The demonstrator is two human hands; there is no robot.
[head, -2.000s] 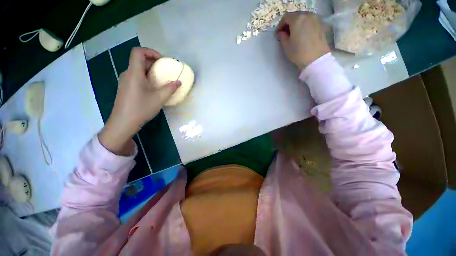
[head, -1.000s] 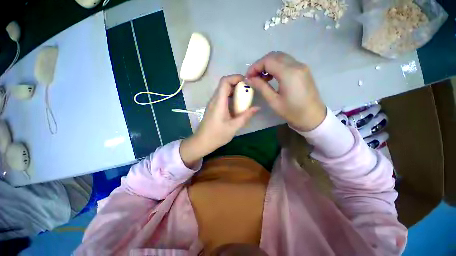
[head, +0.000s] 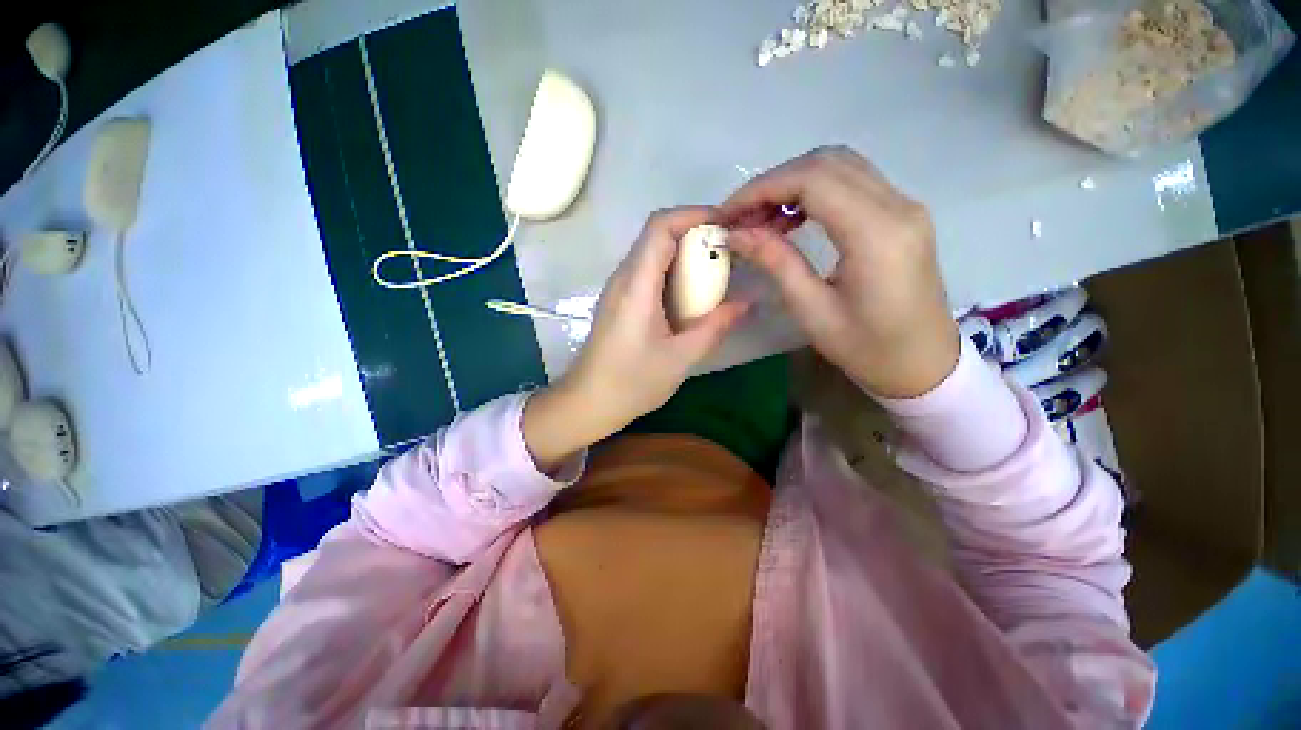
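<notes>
My left hand (head: 621, 335) holds a cream handheld unit (head: 699, 281) with its end facing up; one dark opening shows there. My right hand (head: 856, 271) has its fingertips at that end, with a tiny cream insert (head: 716, 240) at them, partly hidden. A white cord loop (head: 535, 310) sticks out to the left of my left hand. Another cream unit (head: 554, 147) with a cord loop lies on the sheet beyond my left hand. Loose cream inserts (head: 870, 20) are scattered at the far side.
A clear bag of inserts (head: 1141, 79) lies at the far right. Several cream units, one here (head: 114, 174), lie on the left white sheet (head: 236, 285). A brown carton (head: 1184, 414) at right holds glossy white items (head: 1049, 342). A dark green strip (head: 385, 214) divides the sheets.
My right hand has come from the insert pile to the unit in my left hand. My left hand has moved right, and the tiny insert now covers one of the unit's dark openings.
</notes>
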